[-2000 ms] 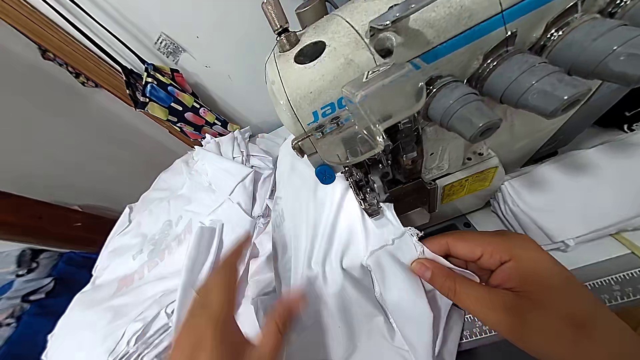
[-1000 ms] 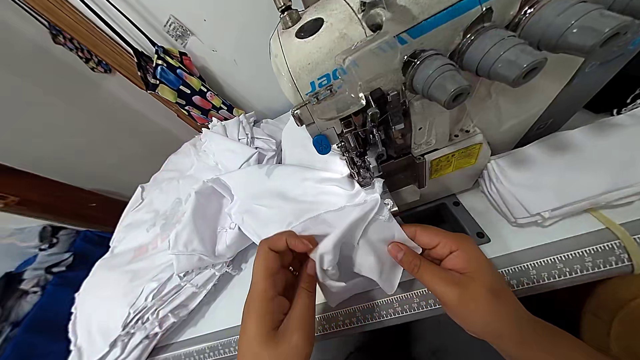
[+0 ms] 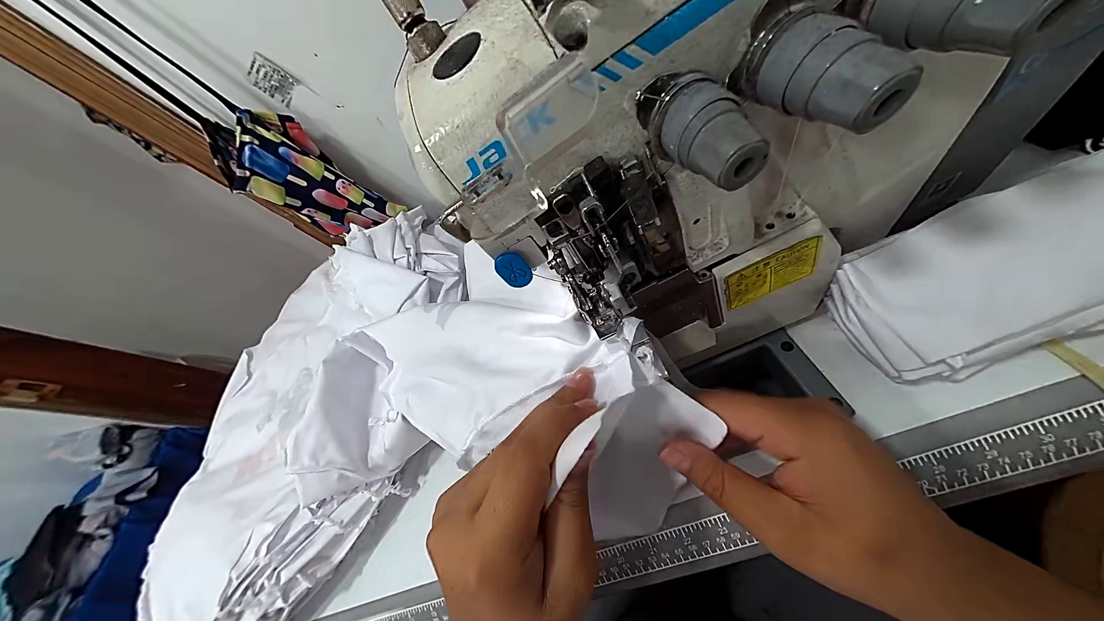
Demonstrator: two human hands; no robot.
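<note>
A Jack overlock sewing machine (image 3: 483,103) fills the upper middle, and white fabric (image 3: 500,345) runs up to its presser foot (image 3: 608,310). My left hand (image 3: 522,509) grips an edge of this fabric between thumb and fingers, just below the foot. On the right, my right hand (image 3: 802,483) pinches a rounded corner of a white fabric piece (image 3: 638,457) between thumb and fingers. The two hands are a short way apart, both near the table's front edge. A heap of sewn white fabric (image 3: 250,457) lies left of the machine.
Folded white fabric (image 3: 975,276) is stacked at the right. A ruler strip (image 3: 992,457) runs along the table's front edge. Beside the machine hangs a popsicle-print cloth (image 3: 302,168). Dark and blue cloth (image 3: 138,517) is at the lower left. Grey tension dials (image 3: 711,134) jut from the machine.
My left hand, a blur over the fabric two seconds ago, has come to the fabric edge and now grips it closer to the presser foot than one second ago. My right hand still holds fabric.
</note>
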